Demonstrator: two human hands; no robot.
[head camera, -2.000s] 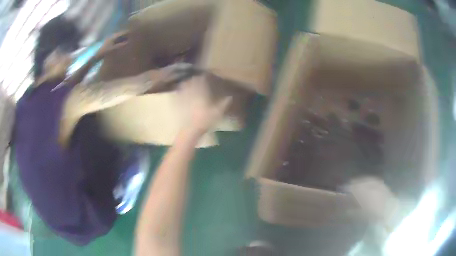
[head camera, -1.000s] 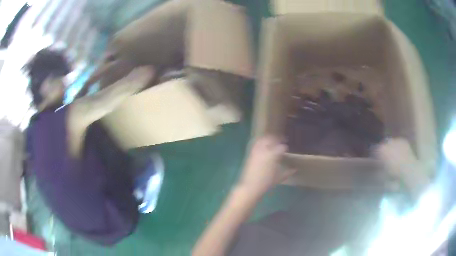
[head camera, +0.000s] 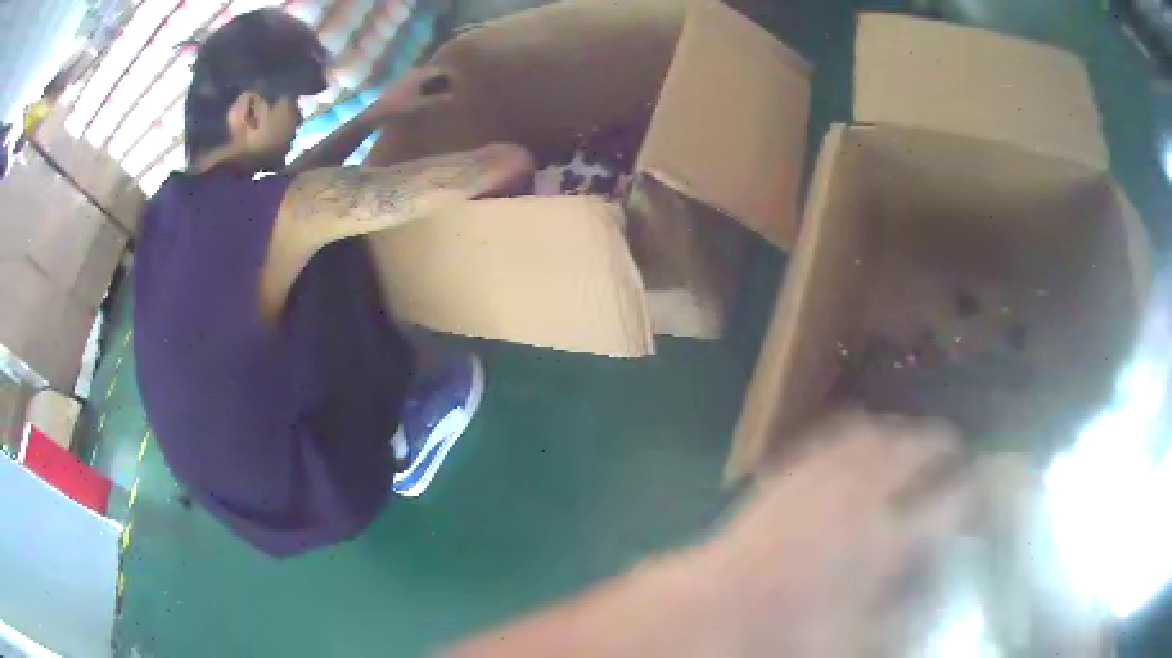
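The source carton (head camera: 793, 302) stands open at the right, with a dark heap of small components (head camera: 951, 366) in its bottom. The packing carton (head camera: 514, 276) stands open at upper centre, with small dark pieces on a pale bottom. My left hand (head camera: 848, 495) is large and blurred over the near edge of the source carton; its fingers are too blurred to tell whether they hold anything. A pale blur at the lower right may be my right hand, but I cannot make it out clearly.
A person in a purple sleeveless top (head camera: 257, 347) crouches at left, one arm reaching into the packing carton. Stacked cartons (head camera: 58, 244) stand at the far left. A red and pale object (head camera: 64, 469) lies below them. The floor (head camera: 540, 489) is green. Bright glare covers the lower right.
My left hand has moved from the source carton's near left corner to over its near edge, closer to the camera. The view has shifted, so both cartons and the person appear further right.
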